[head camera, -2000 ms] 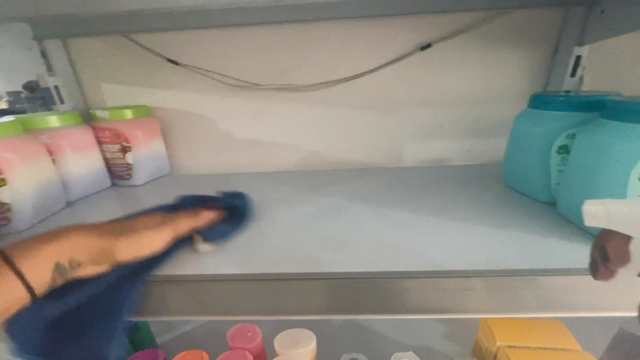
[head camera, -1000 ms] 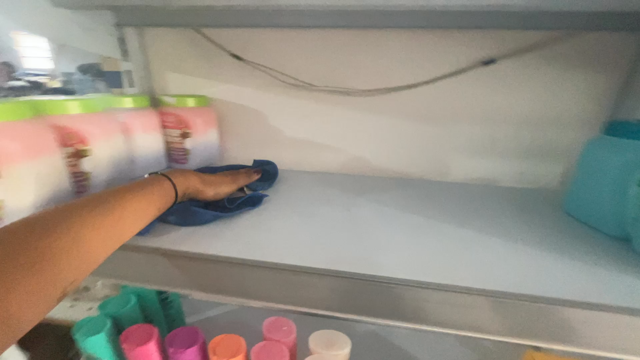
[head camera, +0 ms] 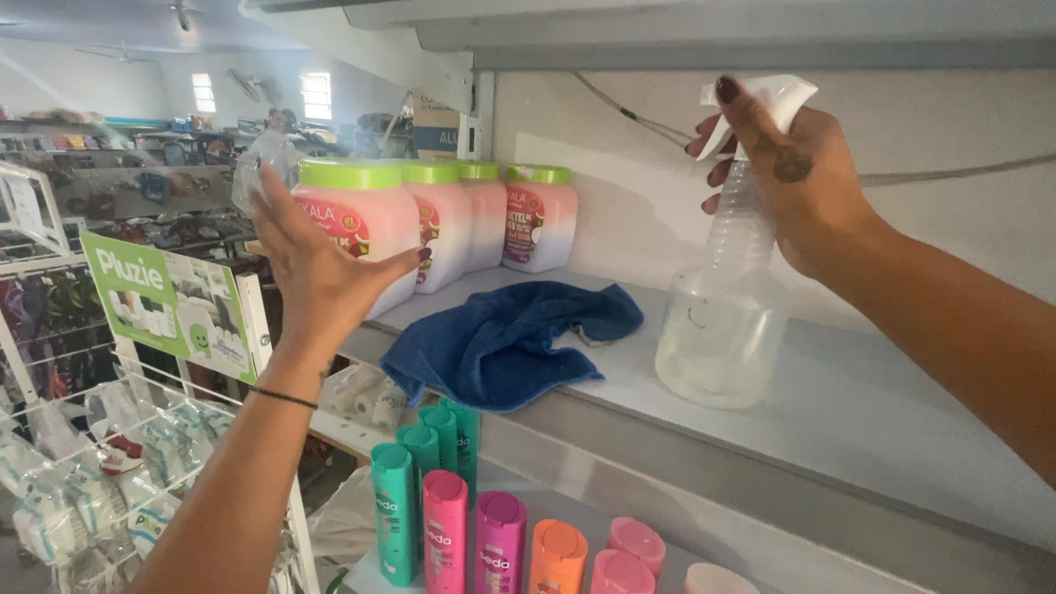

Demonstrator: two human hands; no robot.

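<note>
My right hand (head camera: 788, 169) grips the neck and trigger head of a clear plastic spray bottle (head camera: 726, 338) with pale liquid in its lower part. Its base is at the grey metal shelf (head camera: 866, 404); whether it touches cannot be told. A crumpled blue cloth (head camera: 511, 338) lies on the shelf left of the bottle, partly over the front edge, with no hand on it. My left hand (head camera: 326, 256), fingers spread, is in front of the nearest pink-and-white jar with a green lid (head camera: 359, 206); whether it touches the jar is unclear.
More green-lidded jars (head camera: 536, 219) stand behind at the shelf's left end. Below are green bottles (head camera: 393, 511), pink, purple and orange bottles (head camera: 500, 536). A wire rack (head camera: 148, 396) with bagged goods and a green sign (head camera: 169, 305) is at left. Another shelf (head camera: 742, 33) runs overhead.
My left hand has let go of the blue cloth, which now lies on the shelf. My right hand has come into view with the spray bottle. The view has swung left.
</note>
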